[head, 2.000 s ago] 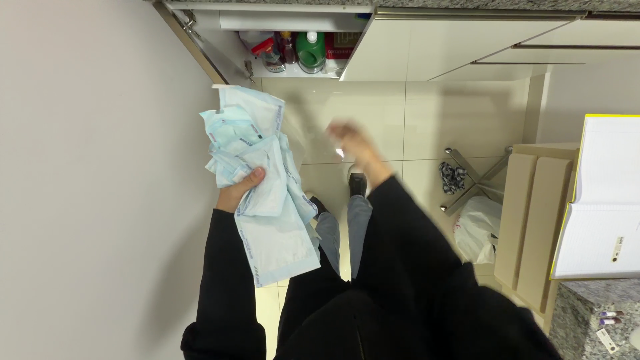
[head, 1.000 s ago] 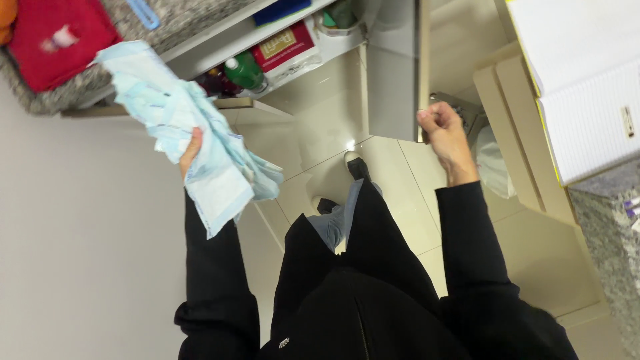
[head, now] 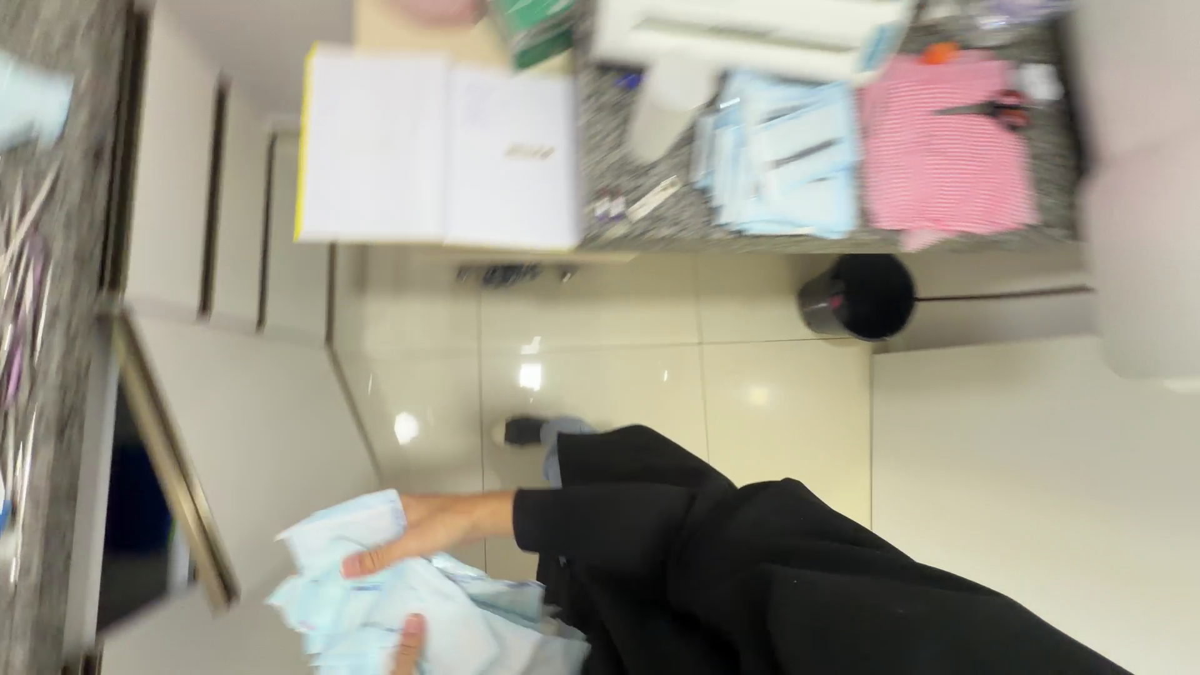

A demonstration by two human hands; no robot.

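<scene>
A bunch of crumpled light-blue and white paper pouches [head: 450, 605] is at the lower left of the view. My right hand [head: 427, 530] grips its upper edge, thumb lying over the paper. Of my left hand [head: 410, 645] only a finger or thumb shows, pressed on the lower part of the bunch; the rest is hidden beneath the paper or out of frame. On the granite counter lies a stack of similar light-blue pouches [head: 792, 164], beside a red-and-white checked cloth [head: 947, 159] with scissors [head: 1003, 110] on it.
An open notebook [head: 375, 150] lies left of the stack. A black waste bin [head: 872, 295] stands on the floor below the counter edge. At the left, a cabinet door [head: 178, 459] stands ajar under another granite counter [head: 56, 375]. A white appliance [head: 750, 33] is partly in view.
The view has swung round to the counter with the notebook. My right hand, at a cabinet door one second ago, is now on the paper bunch with my left hand.
</scene>
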